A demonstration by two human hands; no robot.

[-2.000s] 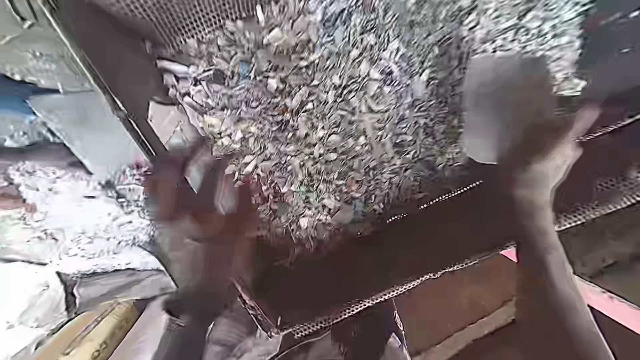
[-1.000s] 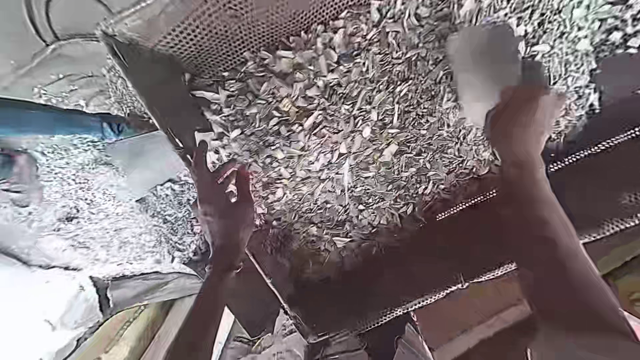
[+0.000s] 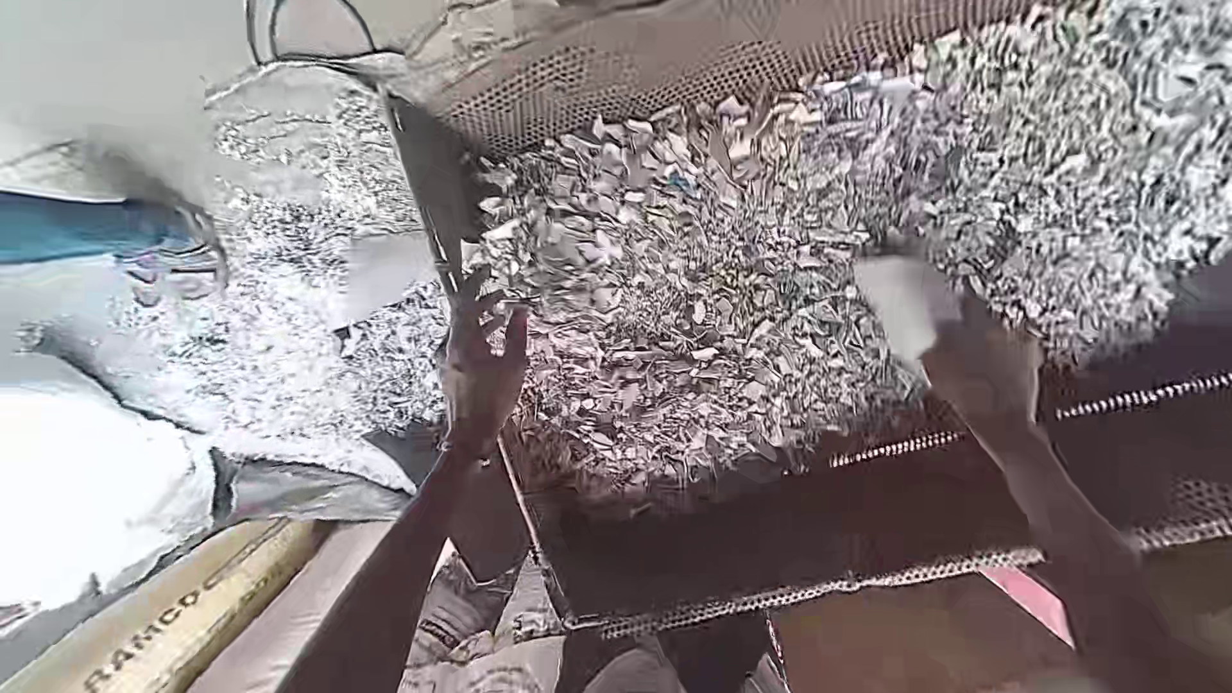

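Note:
A broad heap of small mixed flakes, perhaps shredded plastic [image 3: 693, 289], lies in a dark metal tray with perforated sides [image 3: 751, 539]. At the tray's left end, my left hand [image 3: 484, 371] is raised with fingers apart beside the end wall, and nothing shows in it. My right hand [image 3: 991, 361] grips a flat pale plate or scraper [image 3: 900, 303], whose face rests against the flakes on the right part of the heap. The fingers of that hand are blurred.
Left of the tray, pale flakes [image 3: 279, 337] lie in an open sack or sheet, with another flat pale piece [image 3: 385, 274] on them. A blue sleeve or cloth [image 3: 87, 229] reaches in at the far left. A yellow printed sack [image 3: 192, 606] lies at the lower left.
My left hand's fingers have spread since the blurred earliest frame. The flat pale piece in my right hand has moved over the flakes, toward the tray's near side. The view has shifted.

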